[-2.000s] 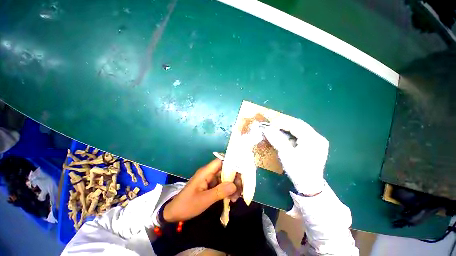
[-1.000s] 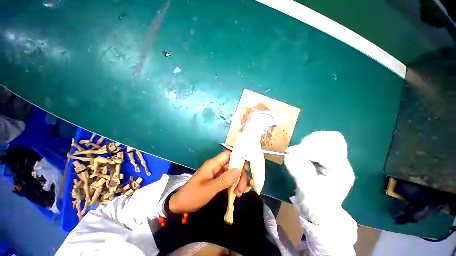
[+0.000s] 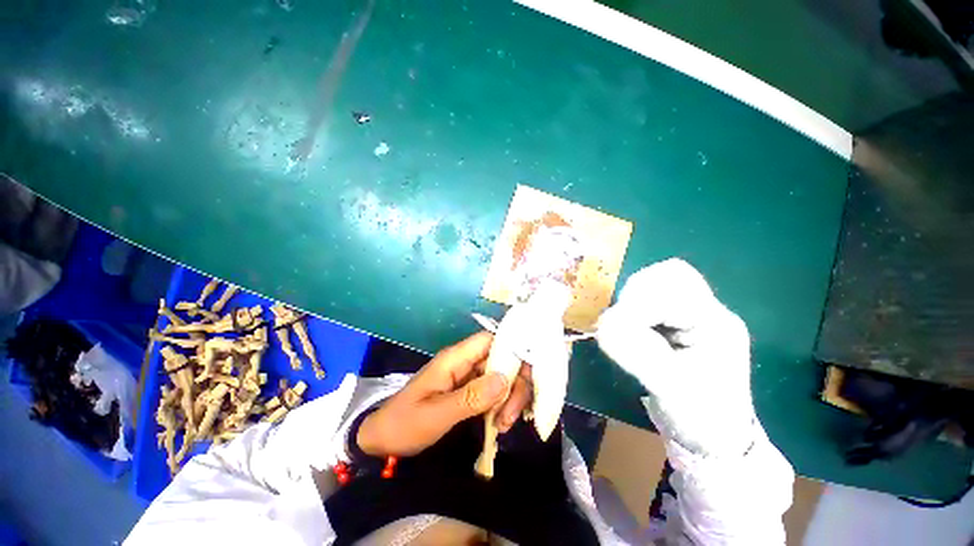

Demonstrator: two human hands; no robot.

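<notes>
My bare left hand [image 3: 443,392] holds pale tan leg-like pieces [image 3: 531,347] in front of my lap. Their upper parts look bright white, and one slim end points down. My right hand [image 3: 675,339], in a white glove, pinches a thin pale stick [image 3: 580,336] whose tip reaches the right side of the pieces. A small square tan board [image 3: 607,261] with brown stains and a white smear lies flat on the green bench, just beyond the pieces. The pieces overlap its near edge. What joins the pieces is overexposed and cannot be told.
A blue bin [image 3: 340,357] at lower left holds a pile of tan leg-like pieces. Another blue bin [image 3: 101,461] at far left holds black parts and white plastic. A dark metal box [image 3: 902,251] stands at right with black parts [image 3: 892,432] at its mouth. The green bench [image 3: 427,117] has a white edge strip.
The gloved right hand has moved from over the board to the right of the pieces, with the stick at their side. The board's white smear is more exposed. The left hand keeps its hold.
</notes>
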